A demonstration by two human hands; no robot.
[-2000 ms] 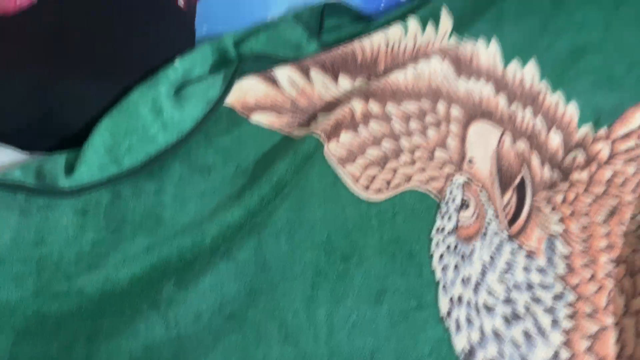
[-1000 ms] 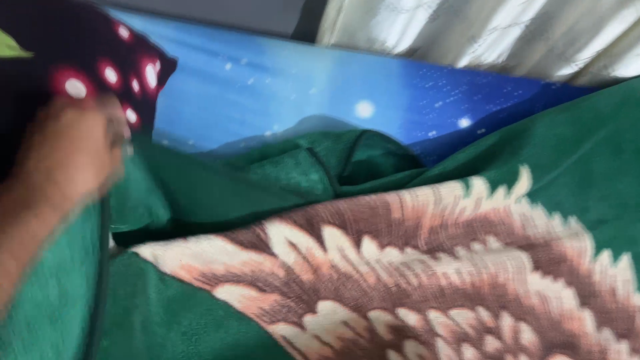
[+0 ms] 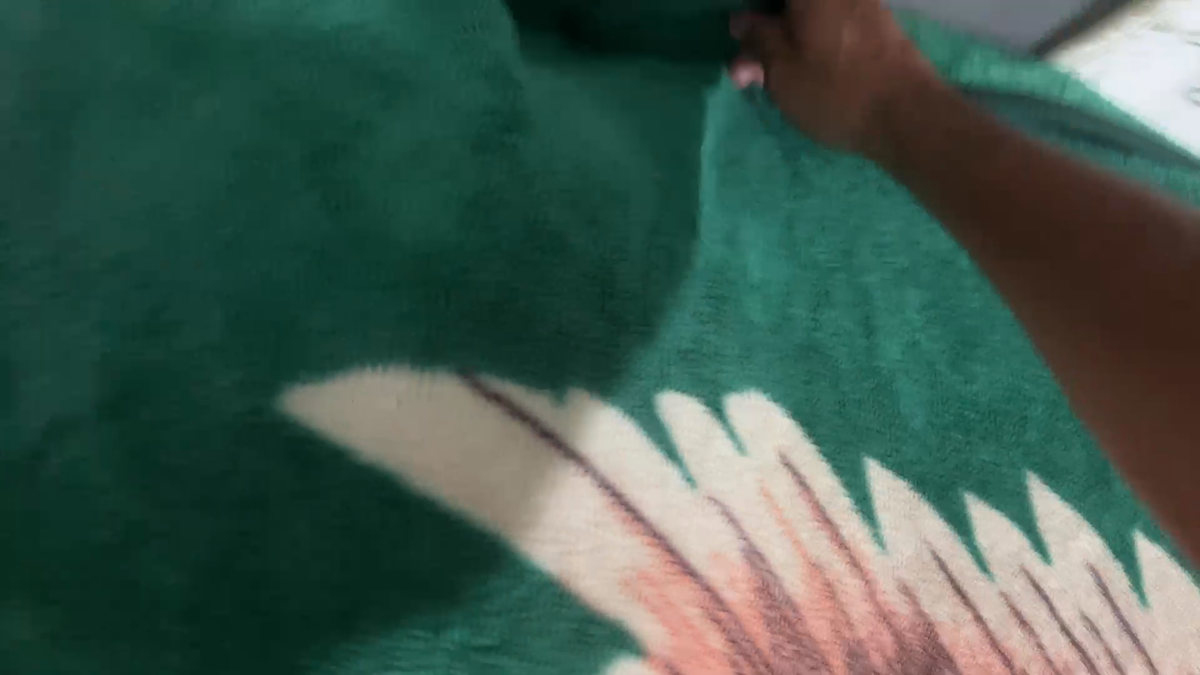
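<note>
A green plush blanket [image 3: 394, 234] with a printed feather pattern in cream, pink and brown fills most of the view. At the upper right, my right hand [image 3: 834, 66] is closed on the blanket's upper part, its fingertips at a dark fold; the forearm comes in from the right edge. The hand is somewhat blurred. My left hand is out of the frame. A broad shadow darkens the left and middle of the blanket.
Past the blanket's bound edge [image 3: 1087, 127], a grey surface [image 3: 994, 21] shows at the top right, with a bright whitish surface [image 3: 1148, 66] beside it.
My right hand has come into view, holding the blanket. The left hand, seen at the left a second ago, is gone from view. The view has shifted strongly to another part of the blanket.
</note>
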